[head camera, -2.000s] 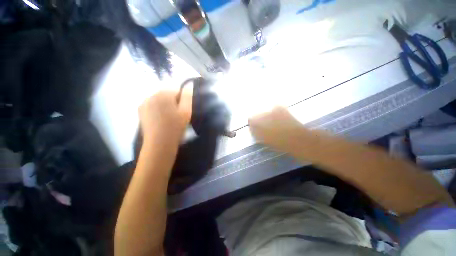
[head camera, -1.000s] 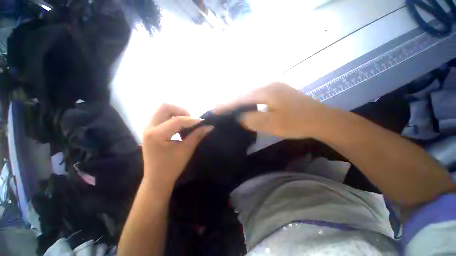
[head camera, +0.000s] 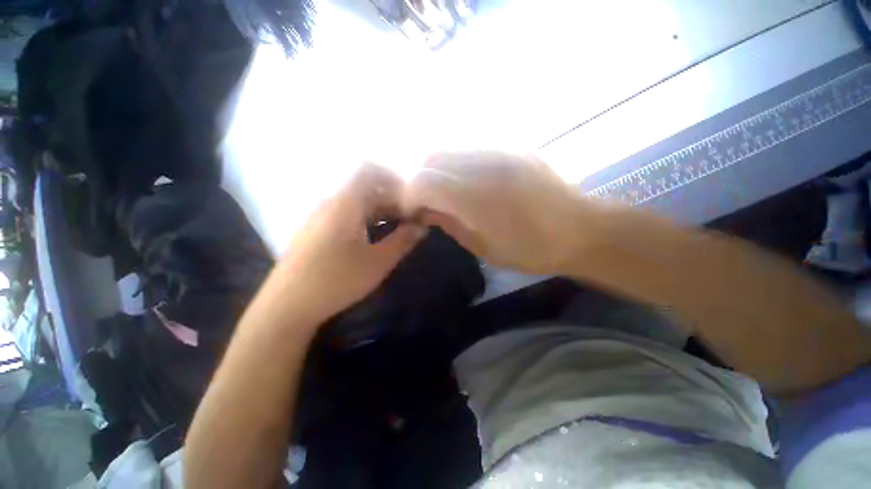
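Note:
My left hand (head camera: 349, 244) and my right hand (head camera: 497, 205) meet in front of the glaring white table. Both are bare and pinch the upper edge of a black garment (head camera: 411, 296) between their fingertips. The edge itself is mostly hidden by the fingers and slightly blurred. The black cloth hangs down from the hands over the table's front edge and onto my lap. Part of the shiny metal of the sewing machine (head camera: 430, 19) shows at the top, washed out by lamp glare.
A printed ruler (head camera: 726, 143) runs along the front of the white table (head camera: 611, 86). Heaped black cloth (head camera: 181, 239) lies at left, with dark strands (head camera: 277, 19) above. A blue loop handle (head camera: 857, 24) is cut off at top right. Grey cloth (head camera: 840, 224) is at right.
From two seconds ago, the right hand came over to the left and both took the black cloth at the table's front. Since one second ago the hands have drawn closer together. The view has tilted down.

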